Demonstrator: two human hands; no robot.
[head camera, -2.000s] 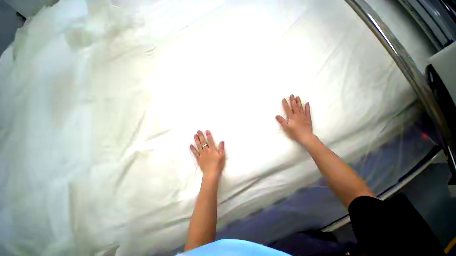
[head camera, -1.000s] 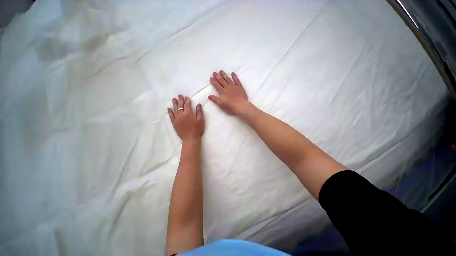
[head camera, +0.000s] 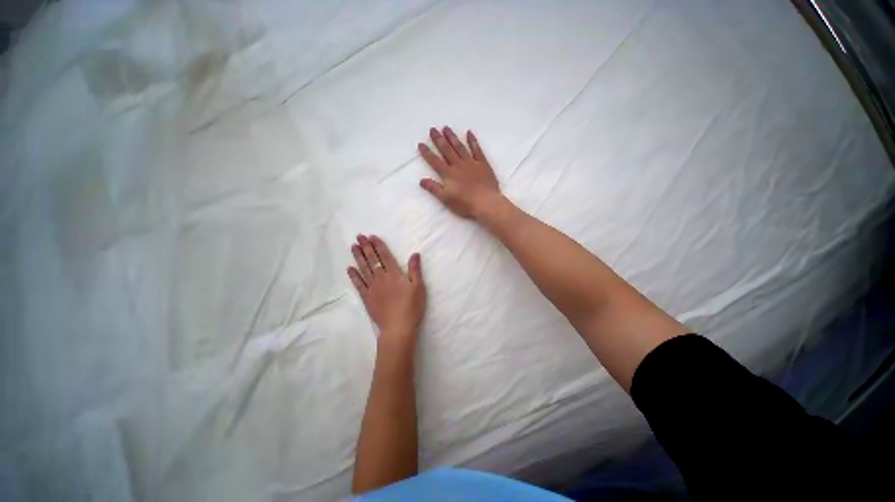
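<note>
A whitish, wrinkled plastic cover film (head camera: 589, 88) spreads over the wide fabric lay and fills most of the view. Bluish-purple fabric (head camera: 834, 343) shows at its lower right edge. My left hand (head camera: 393, 292), with a ring on one finger, lies flat on the film left of centre, fingers apart. My right hand (head camera: 463, 178) lies flat on the film farther forward and to the right, fingers spread. Both hands are bare and hold nothing. Creases run through the film around both hands.
A shiny metal bar (head camera: 852, 64) curves down the upper right rim, with dark machine parts beyond it. The film is more layered and rumpled on the left. A light blue garment edge shows at the bottom centre, and a black sleeve covers my right upper arm.
My right hand has moved left across the film from two seconds ago, close to my left hand. Over the last second my left hand has drawn back toward me and slightly right.
</note>
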